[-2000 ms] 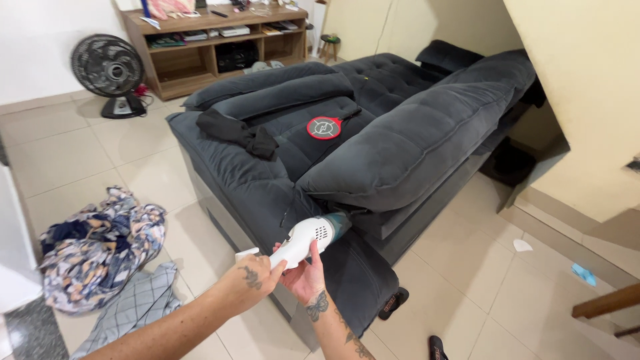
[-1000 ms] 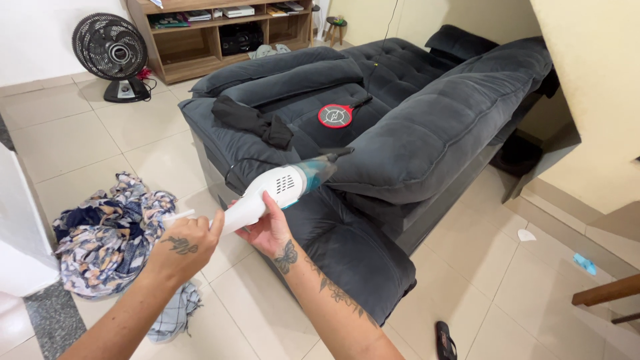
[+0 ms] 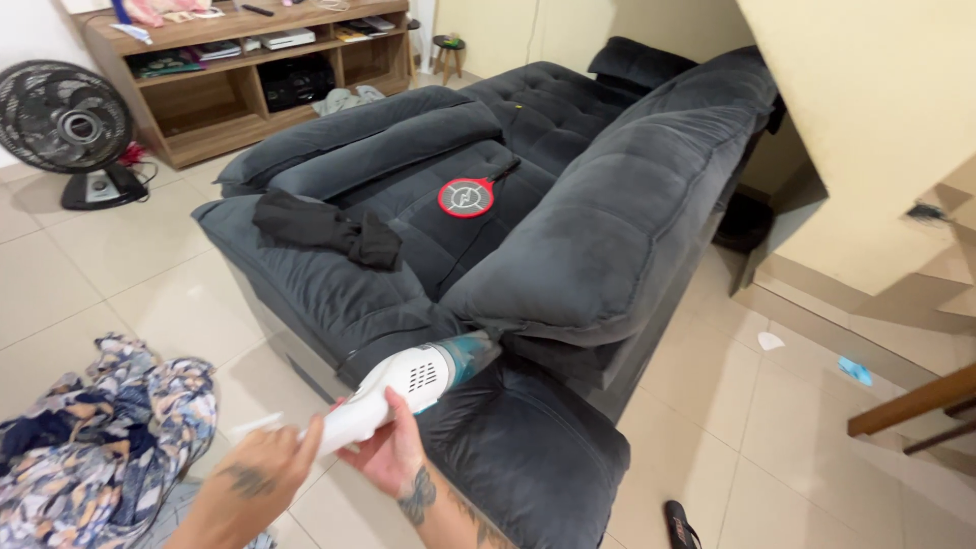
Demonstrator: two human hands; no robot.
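A white handheld vacuum cleaner (image 3: 404, 381) with a teal, see-through front points up and to the right. My left hand (image 3: 263, 465) is closed around its rear handle. Under the body, nearer the front, my right hand (image 3: 393, 446) grips it with the thumb on the side. The vacuum's nozzle meets the dark grey sofa (image 3: 526, 450) at the gap between the back cushion (image 3: 579, 252) and the armrest; the tip itself is hidden there. A black cloth (image 3: 324, 229) lies on the armrest, and a red electric fly swatter (image 3: 467, 198) rests on the seat.
Patterned fabric (image 3: 99, 442) is heaped on the tiled floor at left. A black fan (image 3: 72, 130) stands beside a wooden TV stand (image 3: 198, 114). A black flip-flop (image 3: 679, 526), a blue scrap (image 3: 854, 370) and a wooden piece of furniture (image 3: 907, 400) are at right.
The vacuum's nozzle, raised above the sofa's corner a second ago, is now down at the gap by the back cushion. Both hands have kept hold of the vacuum.
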